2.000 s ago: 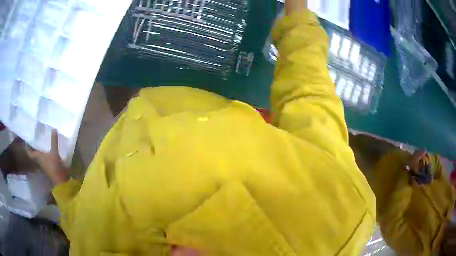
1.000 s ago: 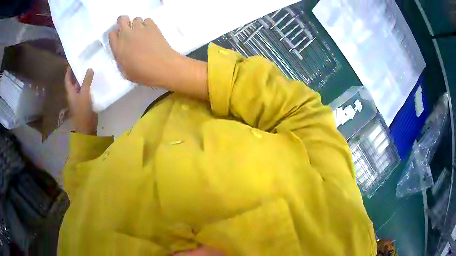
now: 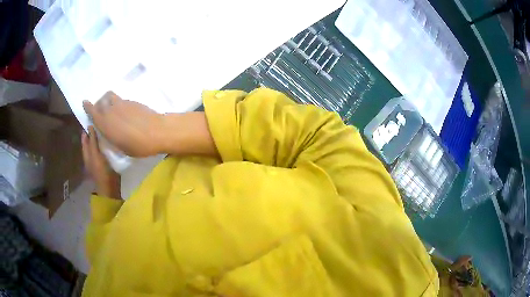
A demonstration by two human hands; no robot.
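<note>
A large white blister tray (image 3: pixel 192 46) with shallow pockets fills the upper left and reaches past the top edge. My right hand (image 3: pixel 129 122) lies at the tray's lower left edge with its fingers bent over the rim. My left hand (image 3: pixel 100 165) is below it, upright against the same edge, partly behind the tray. Both hands are bare and appear to grip the rim; the exact finger contact is partly hidden.
On the green bench (image 3: pixel 465 232) are a grooved clear tray with slim parts (image 3: pixel 314 69), another white tray (image 3: pixel 407 58), a small clear box (image 3: pixel 392 130), a clear compartment tray (image 3: pixel 427 168), a blue tray (image 3: pixel 459 130) and a clear bag (image 3: pixel 485 162). A carton (image 3: pixel 61 168) stands left.
My right hand has moved down and left from the tray's pockets to its edge, near my left hand. Earlier it was over the bench at the top. The view has turned.
</note>
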